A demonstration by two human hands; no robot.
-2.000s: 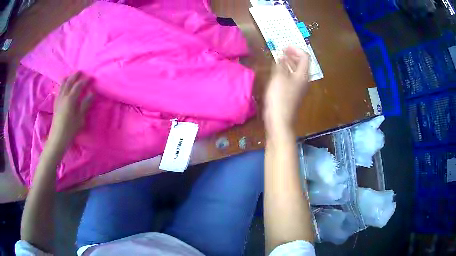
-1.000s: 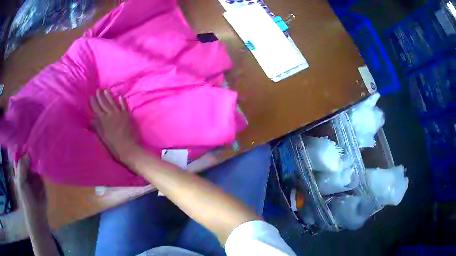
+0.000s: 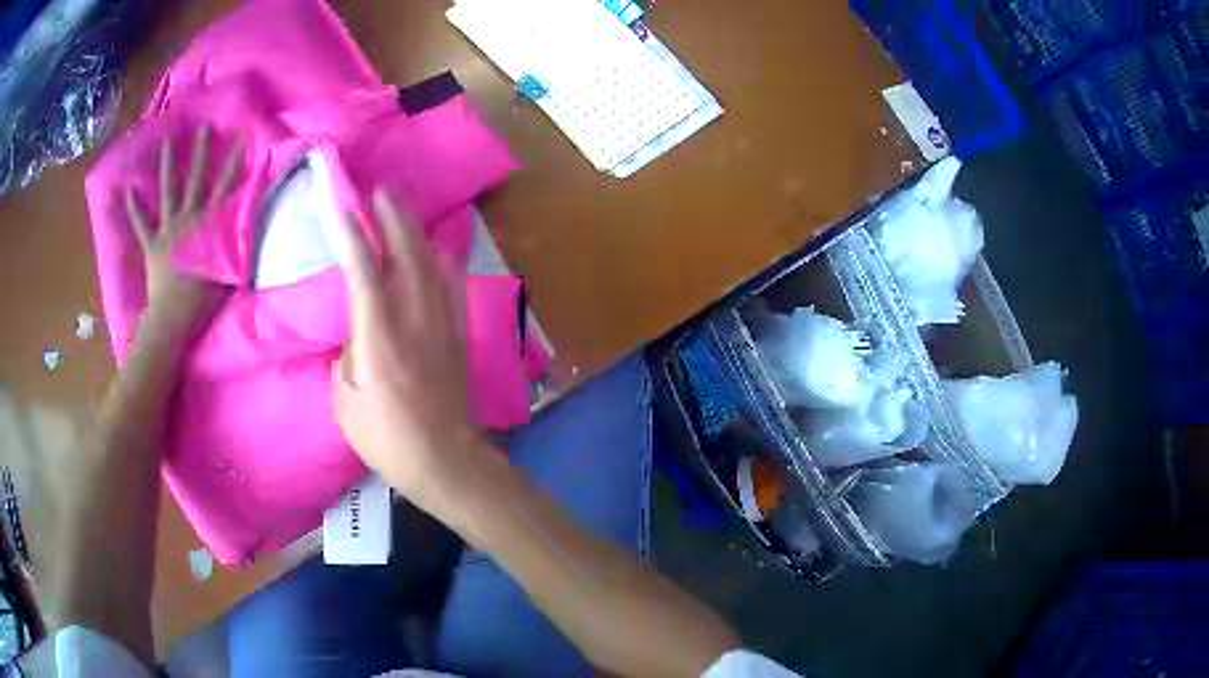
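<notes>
The pink jacket (image 3: pixel 252 424) lies folded in a bundle on the brown table, with a white lining or flap (image 3: pixel 298 232) showing near its middle. My left hand (image 3: pixel 186 225) lies spread flat on the upper left part of the jacket. My right hand (image 3: pixel 404 358) is over the middle of the jacket beside the white part, blurred; whether its fingers pinch the cloth is unclear. A white hang tag (image 3: pixel 358 525) with black print sticks out below the jacket at the table's front edge. A black patch (image 3: pixel 430 93) shows at the jacket's upper right.
A white sticker sheet (image 3: pixel 617 99) lies at the table's back. The divided box (image 3: pixel 849 278) with white plastic rolls (image 3: pixel 921 510) stands right of the table (image 3: pixel 743 172). Blue crates (image 3: pixel 1100 80) are at the far right. Clear plastic (image 3: pixel 66 106) lies at the upper left.
The jacket is now a smaller, narrower bundle with white showing. My left hand has moved from the table's left edge onto its upper part. My right hand has moved rightward across it.
</notes>
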